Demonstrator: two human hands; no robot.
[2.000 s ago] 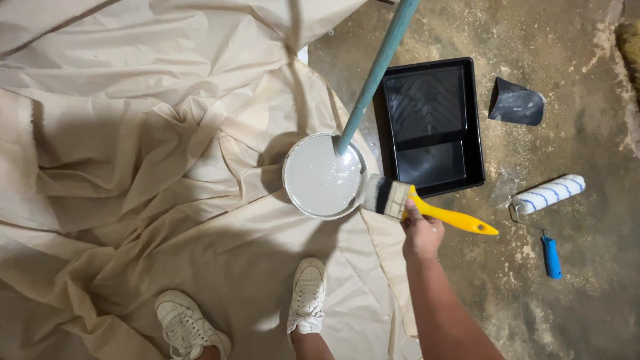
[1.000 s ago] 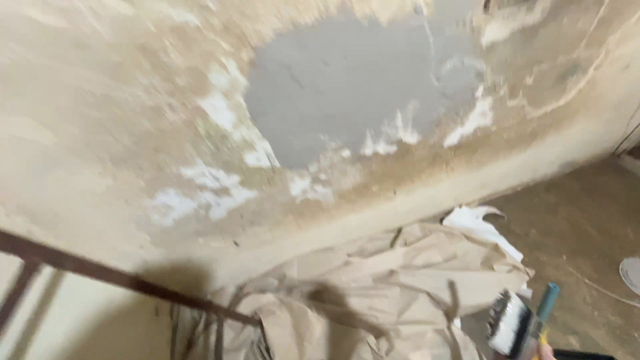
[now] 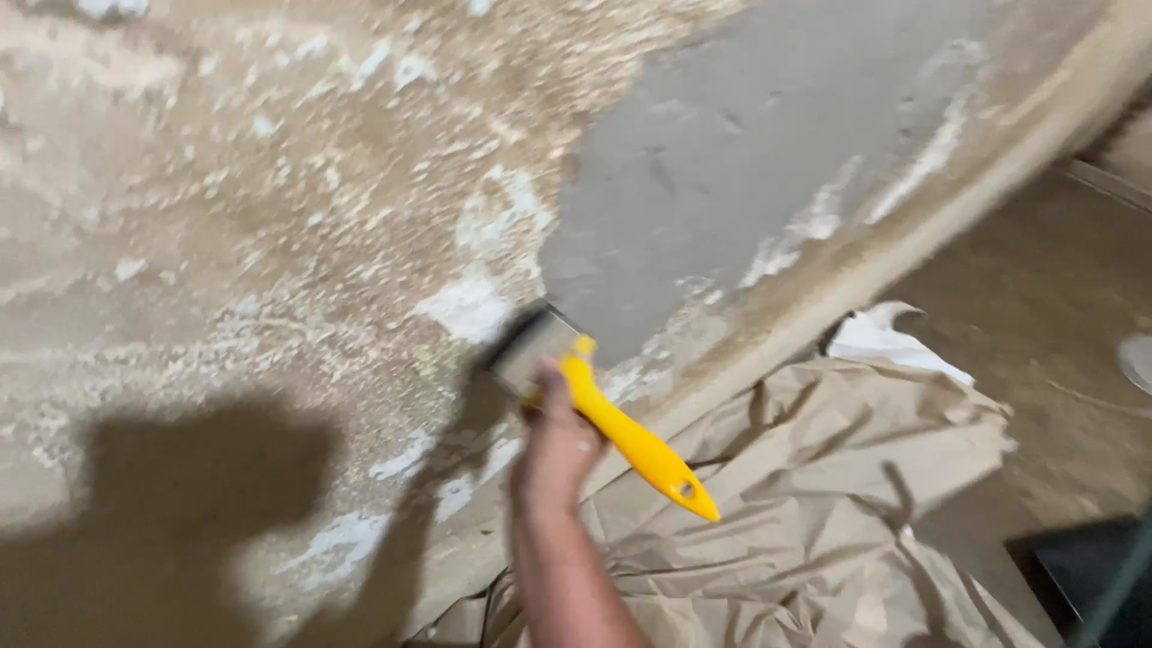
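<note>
My right hand (image 3: pixel 560 450) grips a wide flat paintbrush (image 3: pixel 643 450) with a yellow handle and a metal ferrule, near the middle of the head view. The brush head points up and left at the wall (image 3: pixel 270 216), beside the lower left edge of a smooth grey patch (image 3: pixel 720 171). Blur hides whether the bristles touch the wall. Rough beige plaster with white flaking spots surrounds the patch. My left hand is out of view.
A crumpled beige drop cloth (image 3: pixel 810 468) lies along the wall's foot, with a white scrap (image 3: pixel 895 342) at its far end. A black paint tray (image 3: pixel 1080 567) is partly visible at lower right, a round pale thing (image 3: pixel 1138 360) at the right edge.
The view has swung from the floor, where the brush was over the paint bucket, to the wall. My right hand has brought the brush from the lower right up beside the grey patch.
</note>
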